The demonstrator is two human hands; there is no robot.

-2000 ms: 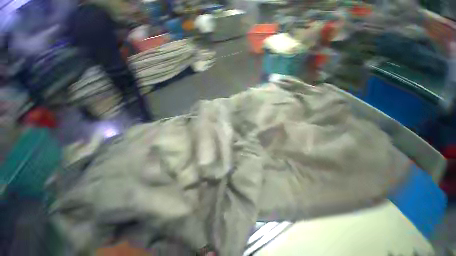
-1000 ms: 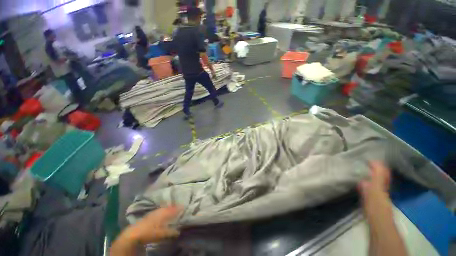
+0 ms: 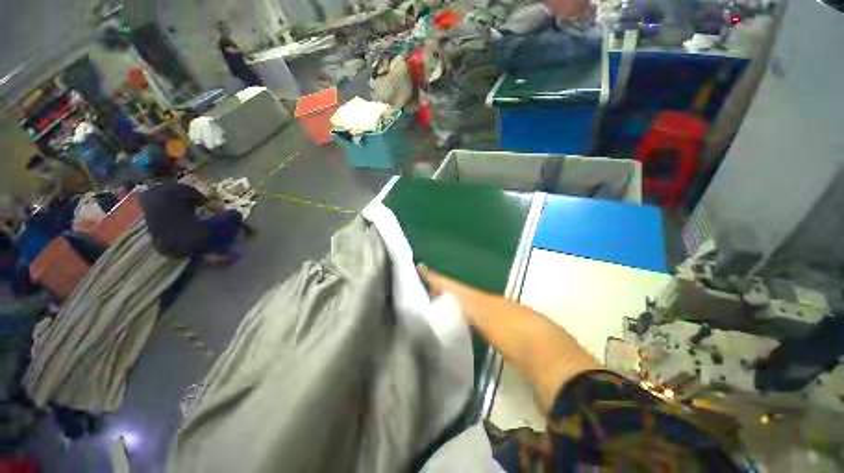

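The large grey curtain panel [image 3: 305, 360] hangs in long folds in front of me, left of the green-topped table. A white cloth strip [image 3: 403, 268] runs down its right edge. My right hand [image 3: 449, 294] reaches in from the lower right in a dark patterned sleeve and is closed at this white edge; the fingertips are partly hidden and blurred. A pale cloth [image 3: 463, 453] lies at the bottom edge. My left hand is not in view.
The green tabletop [image 3: 463, 226] joins a blue panel [image 3: 601, 231] and a white tabletop [image 3: 574, 296]. Behind is a grey-lined bin [image 3: 592, 171]. Grey scraps [image 3: 713, 333] lie at right. A bent-over person [image 3: 180, 222] is by a striped cloth pile [image 3: 102, 314]. A red stool [image 3: 671, 152] stands back right.
The view has turned right. The panel has moved off the tabletop to the left and hangs, baring the green top. My left hand has left the picture; my right hand is now at the white edge.
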